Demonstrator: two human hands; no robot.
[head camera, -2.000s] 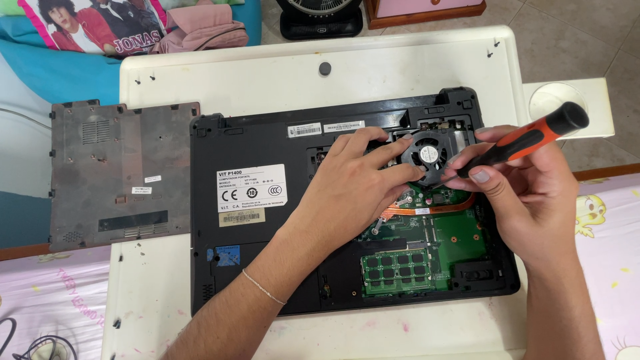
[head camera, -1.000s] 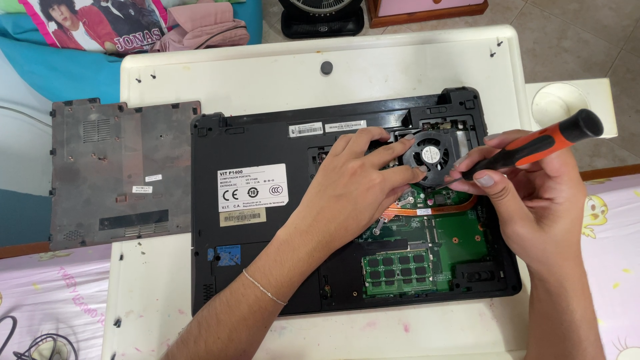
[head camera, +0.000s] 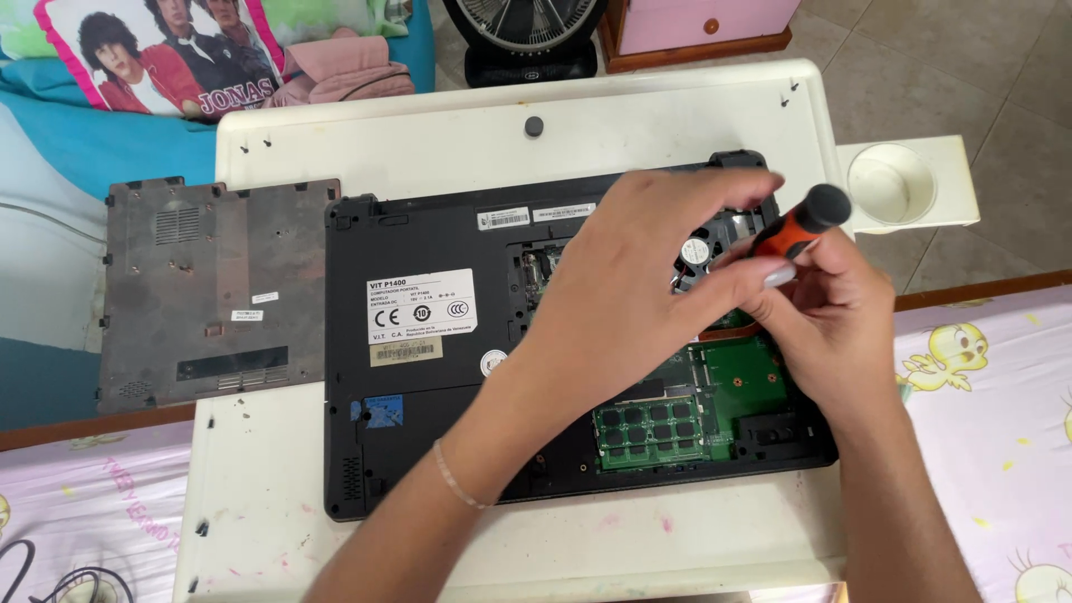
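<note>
A black laptop lies upside down with its inside laid bare. My left hand is raised over its cooling fan, fingers apart and slightly blurred, the thumb by my right hand's fingers; whether it touches anything there I cannot tell. My right hand holds a screwdriver with an orange and black handle, tilted over the laptop's upper right part. The screwdriver's tip is hidden behind my fingers. Below my left hand a memory module shows on the green circuit board.
The laptop's bottom cover lies to the left, overhanging the white plastic table. Small screws stand near the table's upper corners. A round grey cap sits near the far edge. A cup holder juts out at the right.
My left hand has lifted off the fan's housing, its fingers moving right toward the screwdriver. My right hand still holds the screwdriver, with its fingers in a different position.
</note>
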